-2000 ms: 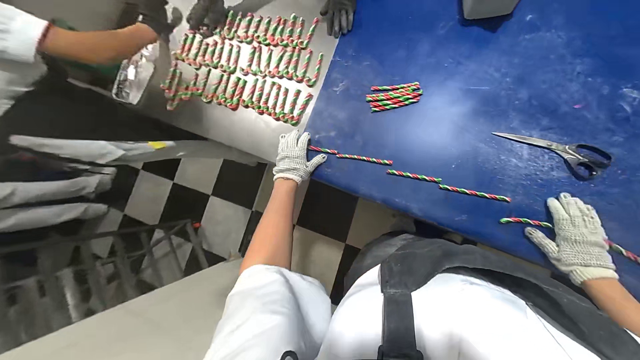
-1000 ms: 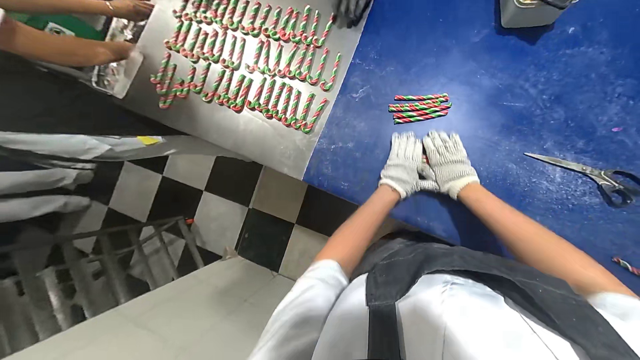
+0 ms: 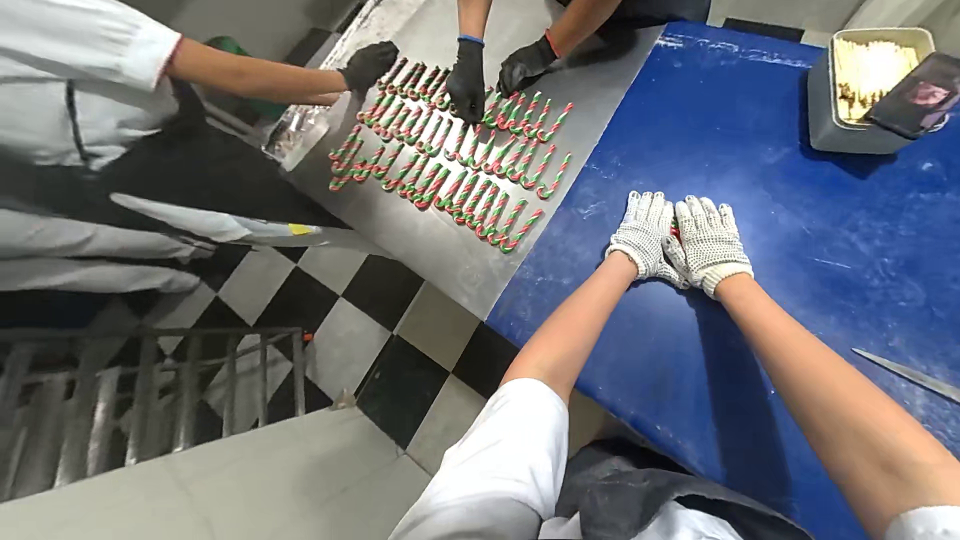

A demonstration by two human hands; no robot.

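Note:
Both my hands wear pale knitted gloves with dotted palms or backs and lie side by side, flat on the blue tabletop (image 3: 750, 150). My left hand (image 3: 643, 234) has its fingers pointing away from me, its thumb side against the other glove. Close beside it on the right lies my right hand (image 3: 709, 238). A bit of red and green striped candy stick (image 3: 675, 229) shows between the two gloves; the rest of it, and whatever else is under the palms, is hidden. Rows of striped candy canes (image 3: 472, 196) lie on the metal table at the left.
A grey bin (image 3: 847, 139) with pale sticks and a dark phone-like device (image 3: 919, 94) stands at back right. One scissor blade (image 3: 907, 373) shows at the right edge. Two co-workers' black-gloved hands (image 3: 466, 82) are over the candy canes; another co-worker's glove (image 3: 370, 66) is at their left.
My hands, wide apart on the row of sticks two seconds ago, came together and have moved forward over the table. The short pile of striped sticks is now out of sight. Black-gloved hands have reached over the canes.

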